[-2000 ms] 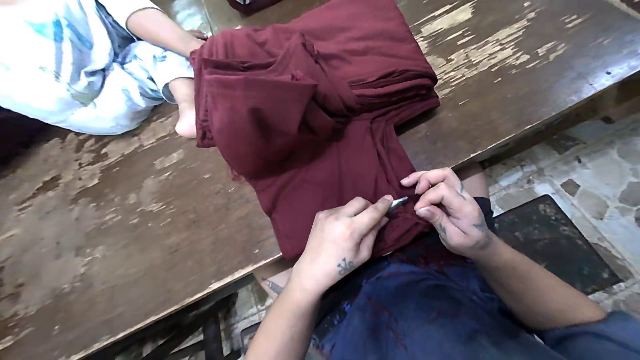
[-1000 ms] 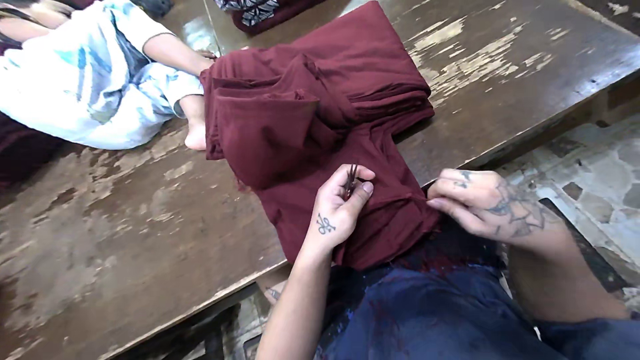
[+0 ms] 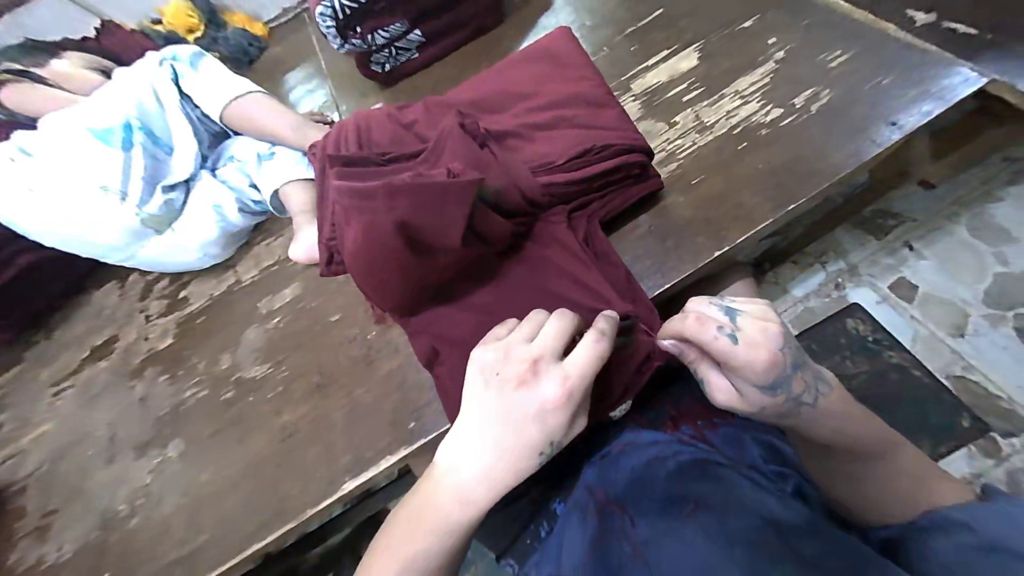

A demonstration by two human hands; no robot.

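Folded maroon fabric (image 3: 512, 200) lies in a thick pile on the worn wooden bench, with its near end draped toward my lap. My left hand (image 3: 532, 384) rests over that near end, palm down, fingers bent; part of a small dark tool (image 3: 626, 326) shows beside its index fingertip, and how the hand holds it is hidden. To the right, my right hand (image 3: 732, 356) pinches the fabric's edge between thumb and forefinger.
On the left, a person in light, blue-patterned clothing (image 3: 152, 184) sits with a bare foot against the pile. A maroon bundle with black-and-white patterning (image 3: 400, 44) lies behind. The bench's near edge (image 3: 800, 196) runs diagonally above a stone-patterned floor (image 3: 952, 272).
My left hand, upright with small metal snips showing a second ago, has turned palm down over the fabric near my right hand. My right hand still pinches the edge.
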